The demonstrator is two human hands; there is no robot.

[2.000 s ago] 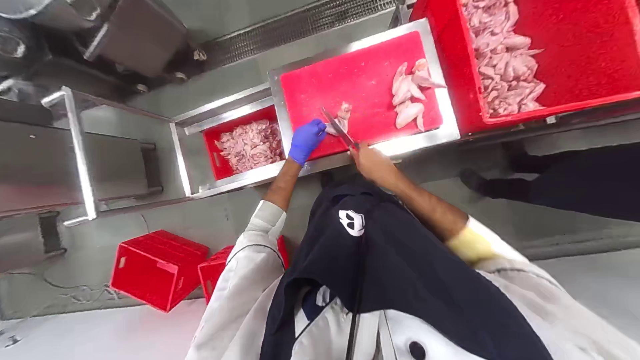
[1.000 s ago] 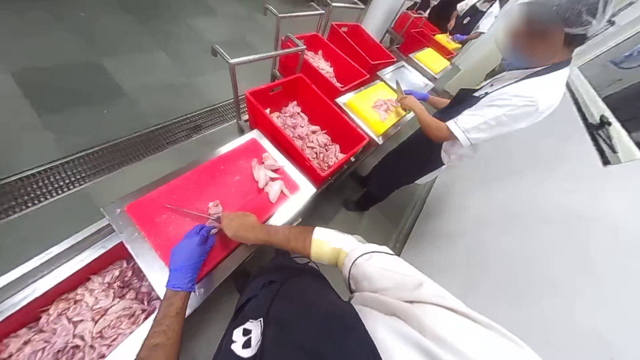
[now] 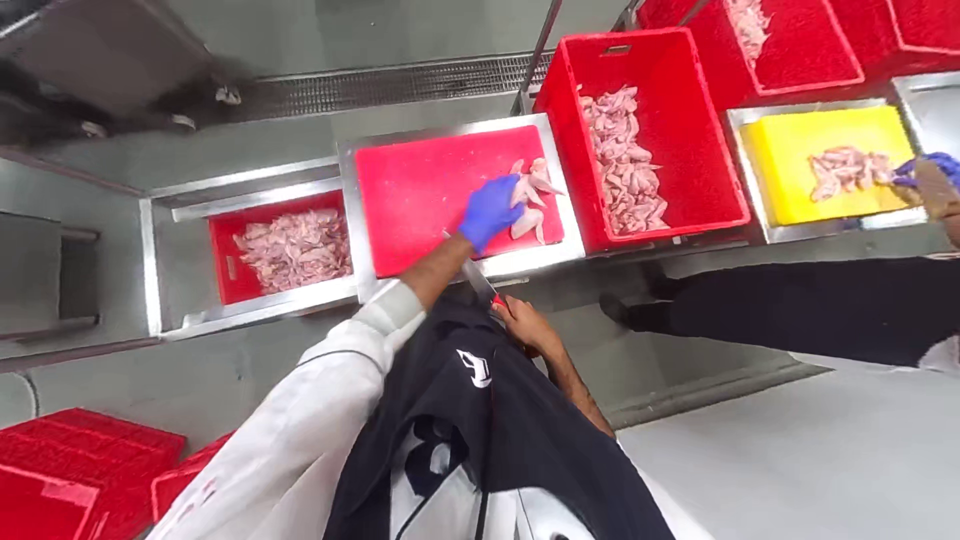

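Observation:
My left hand [image 3: 491, 212], in a blue glove, reaches over the red cutting board [image 3: 420, 195] and touches the small group of raw chicken wings [image 3: 528, 223] at its right end. Whether its fingers grip a wing cannot be told. My bare right hand [image 3: 523, 324] is closed around the red handle of a knife [image 3: 480, 281], held low in front of my apron. The blade points up and left, towards the board's near edge. The board lies on a steel table frame.
A red crate [image 3: 281, 251] full of wing pieces sits left of the board; a taller red crate [image 3: 679, 135] with more wings stands right. Farther right, a co-worker's gloved hand [image 3: 930, 171] is at a yellow board [image 3: 780, 161]. Red crates [image 3: 90, 457] stand lower left.
My left hand has moved right across the board to the wings. My right hand has drawn the knife back from the board towards my body. The view has swung back down.

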